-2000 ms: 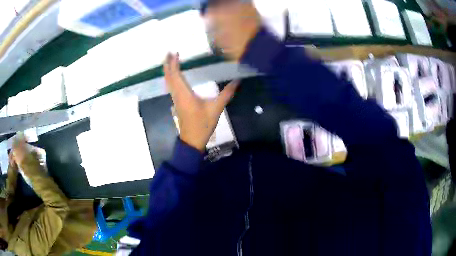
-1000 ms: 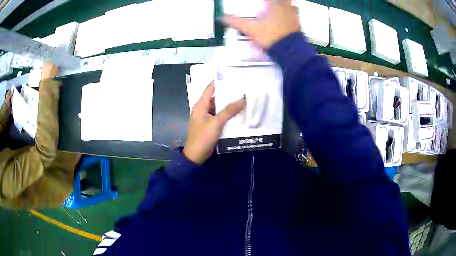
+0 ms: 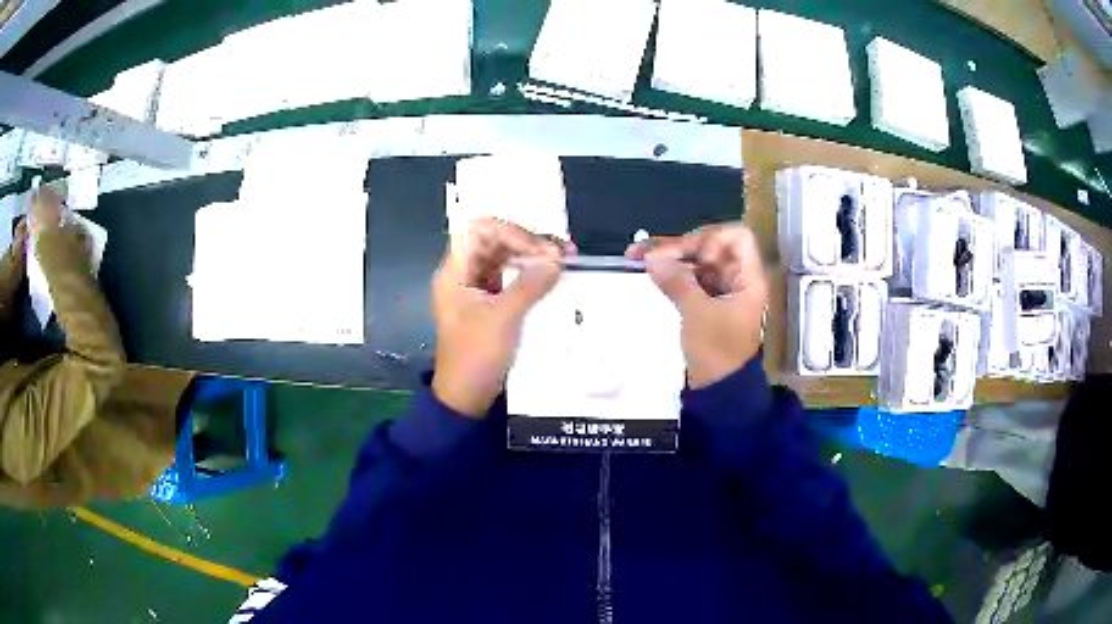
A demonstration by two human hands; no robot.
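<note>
A white retail box (image 3: 598, 354) with a black band and white lettering at its near end is upright in front of my chest, its product picture facing up. My left hand (image 3: 488, 305) grips its far left corner and my right hand (image 3: 713, 299) its far right corner. Thumbs and fingers pinch a thin dark edge at the far end, which looks like the flap. Whether a tray is inside is hidden.
White cartons (image 3: 281, 262) lie at left and a smaller white pile (image 3: 510, 195) behind my left hand. Whitish trays (image 3: 841, 219) with dark contents are stacked on brown cardboard at right. White boxes (image 3: 705, 51) line the green belt. Another person's sleeve (image 3: 73, 274) is at far left.
My right hand has come back from the far side to the box's far right corner. My left hand has moved from its side to the far left corner. The tray-like item seen beyond it is gone from view.
</note>
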